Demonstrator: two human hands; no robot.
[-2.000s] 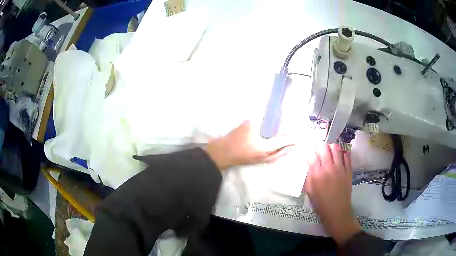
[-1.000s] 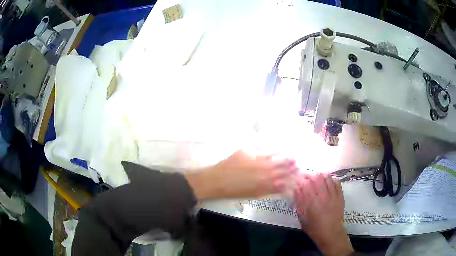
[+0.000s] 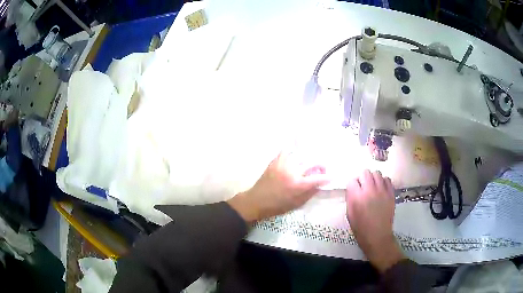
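White fabric (image 3: 189, 131) lies on the white table left of the sewing machine head (image 3: 424, 94); glare near the needle hides its edges. My left hand (image 3: 281, 186) rests at the fabric's near edge, fingers bent, thumb towards the right. Whether it pinches the fabric I cannot tell. My right hand (image 3: 371, 209) lies just in front of the needle area, fingers curled down on the fabric's edge or the table. The presser foot and needle are lost in bright light.
Black-handled scissors (image 3: 446, 194) lie beside the machine base. A printed sheet (image 3: 496, 206) is at the right. A tan ticket (image 3: 196, 20) lies at the back. Heaped white fabric (image 3: 92, 131) hangs over the left edge by a blue bin (image 3: 129, 37). A scale (image 3: 321, 230) runs along the front edge.
Both hands were lower and close together a second ago; now they are farther apart, with the left thumb and fingers raised a little. The fabric edge no longer covers the front scale as it did first.
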